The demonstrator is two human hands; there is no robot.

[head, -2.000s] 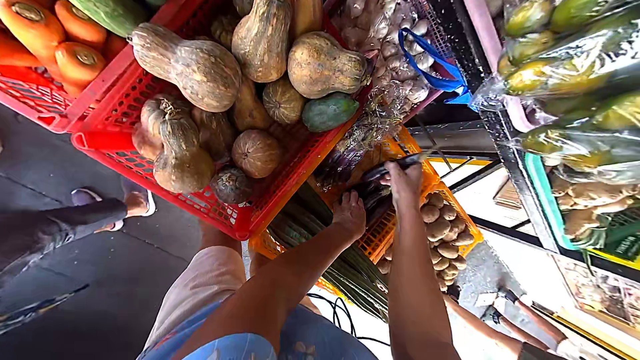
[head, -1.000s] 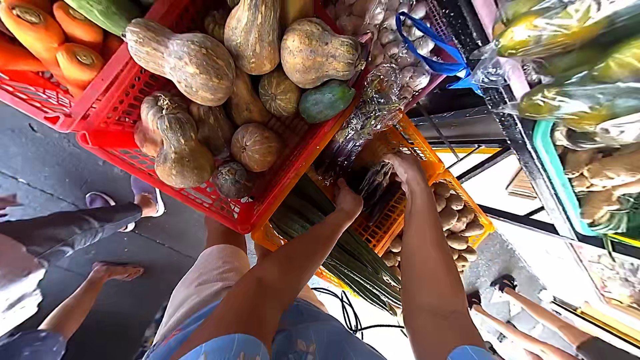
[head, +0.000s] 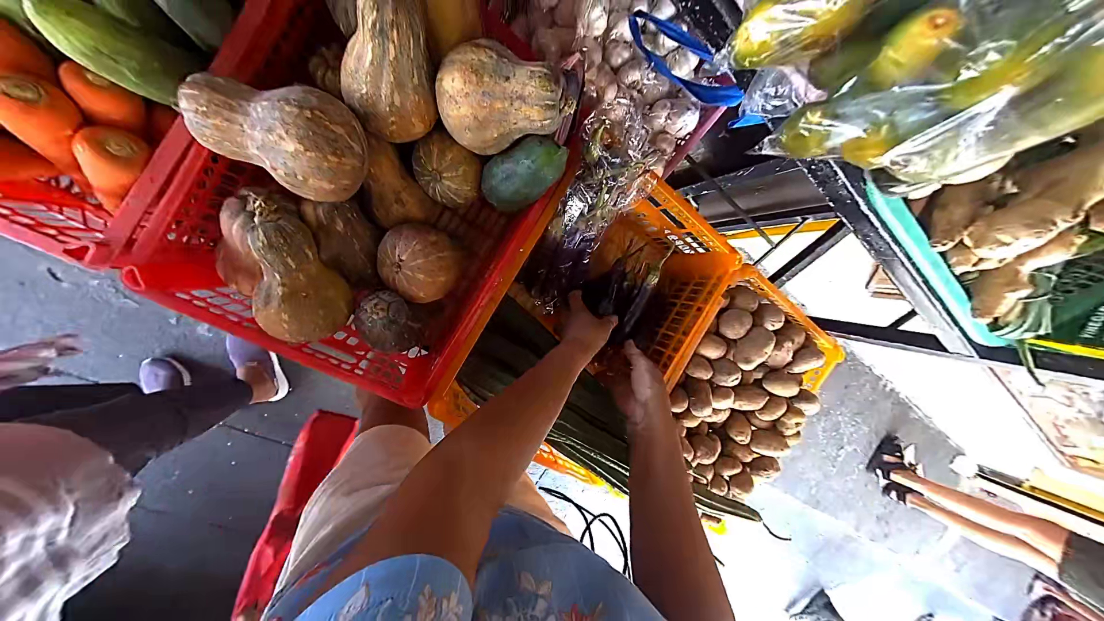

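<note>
Both of my hands reach into an orange plastic crate (head: 690, 280) that holds dark eggplants (head: 634, 297). My left hand (head: 589, 326) is at the left side of the loose eggplants, its fingers partly hidden against them. Just below their lower ends is my right hand (head: 641, 379), touching or very near them; its grip cannot be made out. Plastic-wrapped eggplants (head: 582, 211) lie at the crate's upper left. Long dark green vegetables (head: 552, 392) lie beneath my forearms.
Red crates hold squashes (head: 302, 142) and carrots (head: 103, 142) on the left. Potatoes (head: 750, 371) fill a crate at right, below bagged green-yellow fruit (head: 931, 86) and ginger (head: 1026, 216). Garlic bulbs (head: 638, 69) lie above. A person's feet (head: 259, 371) stand at left, another's legs (head: 975, 509) at right.
My right hand has moved from the top of the loose eggplants down to their lower ends. A person at the left has shifted, and a red object now shows beside my legs.
</note>
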